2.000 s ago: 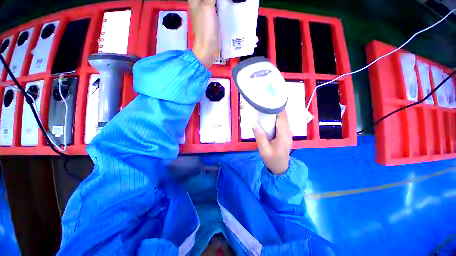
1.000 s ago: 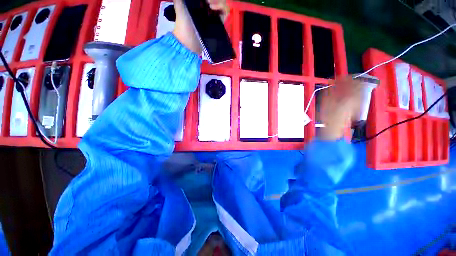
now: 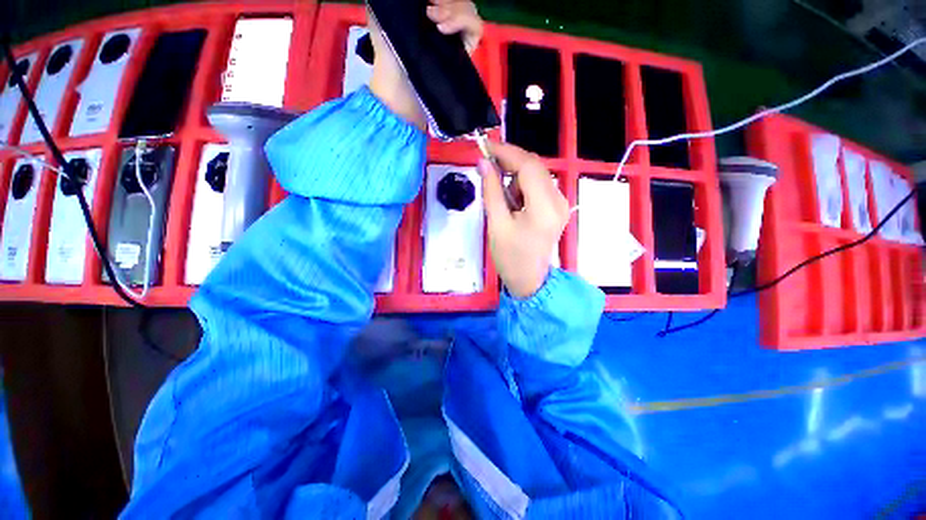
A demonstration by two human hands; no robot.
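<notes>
My left hand (image 3: 457, 20) holds a smartphone (image 3: 437, 76) with its black screen up, tilted over the top of the red tray (image 3: 487, 302). My right hand (image 3: 525, 218) is at the phone's lower end and pinches a small white cable plug (image 3: 483, 142) against that edge. Whether the plug is fully in cannot be told. A white phone (image 3: 452, 229) with a round black camera disc lies in the lower row. A phone with a lit white screen (image 3: 604, 229) lies right of my right hand.
One barcode scanner (image 3: 244, 168) lies over the left slots, another scanner (image 3: 748, 198) at the tray's right end. A white cable (image 3: 751, 124) crosses the upper right. A second red tray (image 3: 777, 295) stands far right. A black cord (image 3: 76, 193) hangs over the left slots.
The right hand put the scanner down at the tray's right end, then came back left to the phone with the plug. The left hand turned the phone from its white back to its black screen.
</notes>
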